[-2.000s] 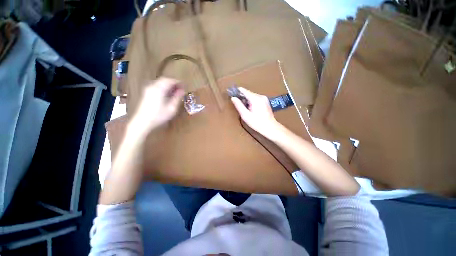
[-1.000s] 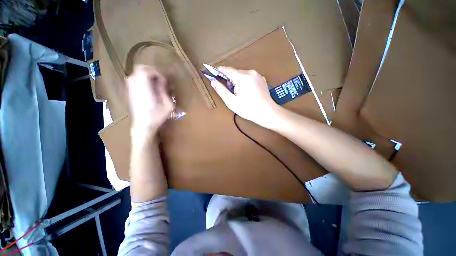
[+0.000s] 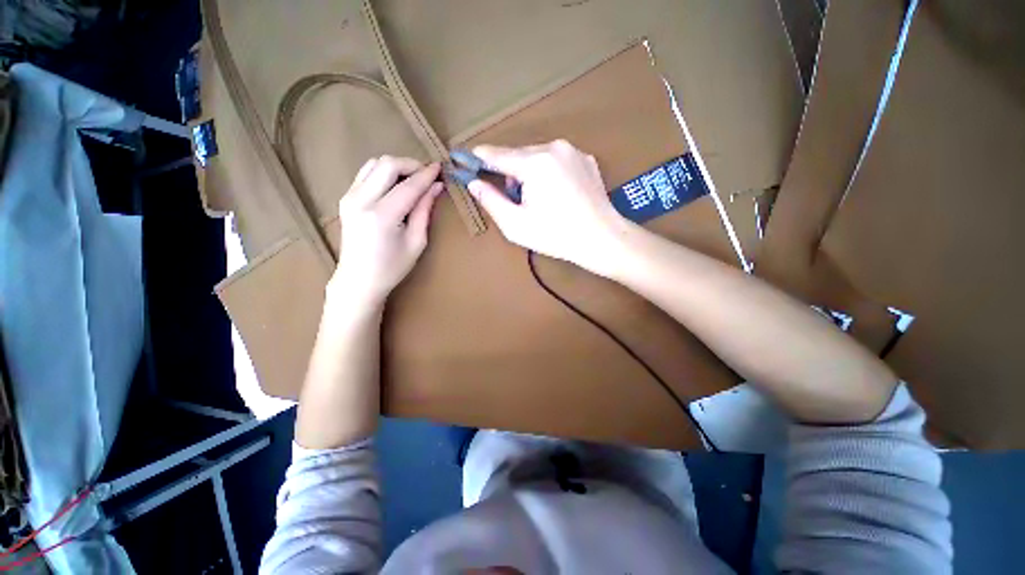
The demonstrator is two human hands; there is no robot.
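Note:
A tan bag panel (image 3: pixel 506 337) lies flat in front of me, with a dark brand label (image 3: pixel 663 186) near its right edge. A handle strap tab (image 3: pixel 466 204) runs down onto it and an arched handle (image 3: pixel 326 81) stands behind. My right hand (image 3: pixel 551 202) holds the thread snips (image 3: pixel 466 169), tips at the strap's edge by the top seam. A black cord (image 3: pixel 613 337) runs from under that hand to the table edge. My left hand (image 3: pixel 388 219) has its fingertips pinched together beside the strap, close to the snips. Any thread between them is too small to see.
More stacked panels (image 3: pixel 944 270) lie to the right, overlapping this one. Other panels (image 3: pixel 540 45) lie beneath and behind. At the left, pale fabric (image 3: pixel 107 281) hangs by a metal frame (image 3: pixel 191 466), with red cords low down. A white table corner (image 3: pixel 736 418) shows under my right forearm.
My left hand has come right and forward to the strap, its fingertips meeting the snips. The snips' blades, apart and angled away a second ago, now point at the strap. The clear wrapped patch is hidden.

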